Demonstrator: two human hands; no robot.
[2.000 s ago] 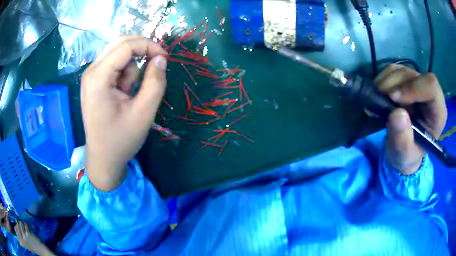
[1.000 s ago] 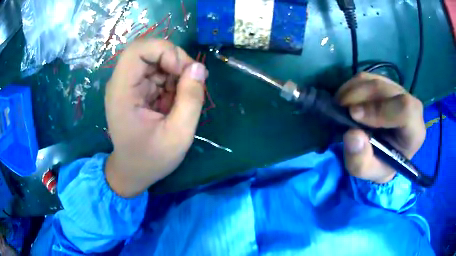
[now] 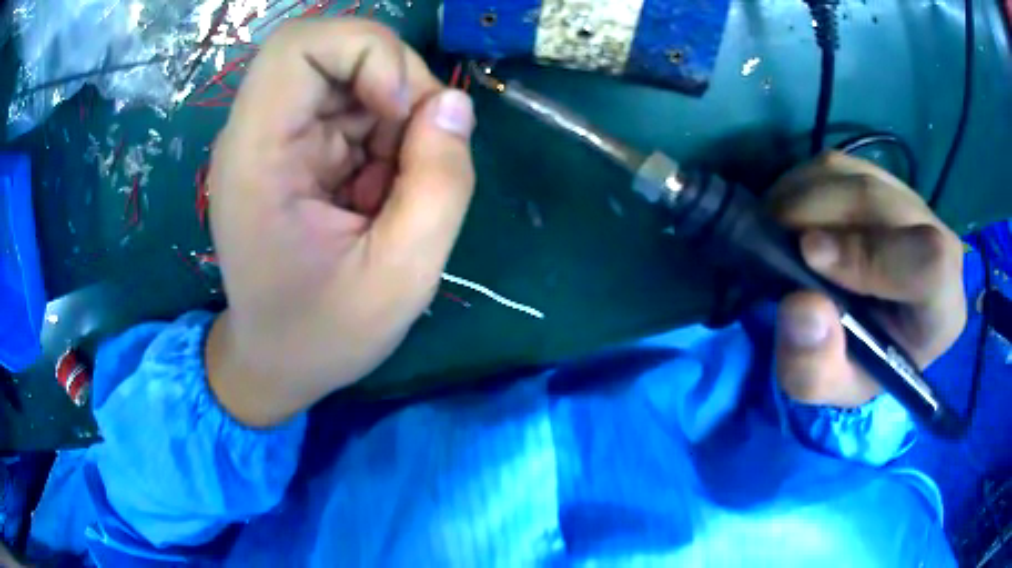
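Note:
My right hand (image 3: pixel 871 277) holds the soldering iron (image 3: pixel 738 227) by its black handle. The iron's tip is near the lower left corner of the blue block (image 3: pixel 677 39). My left hand (image 3: pixel 338 211) has thumb and forefinger pinched around short red lead wires (image 3: pixel 458 75), whose ends stick up close to the iron's tip. Whether the tip touches them I cannot tell. A strand of solder wire (image 3: pixel 499 297) sticks out from under my left hand. A tiny part at the tip is too small to make out.
A clear plastic bag (image 3: pixel 100 50) and small pale components (image 3: pixel 228 33) lie upper left, with more red wires. A blue parts bin (image 3: pixel 17 261) is at the left edge. A red-and-white striped small roll (image 3: pixel 74 377) lies near it. Black cords (image 3: pixel 827 78) run at upper right.
My left hand has moved right from over the wire pile to the block's lower left corner, and now pinches red wires. The iron's tip has moved left to them. The view has shifted.

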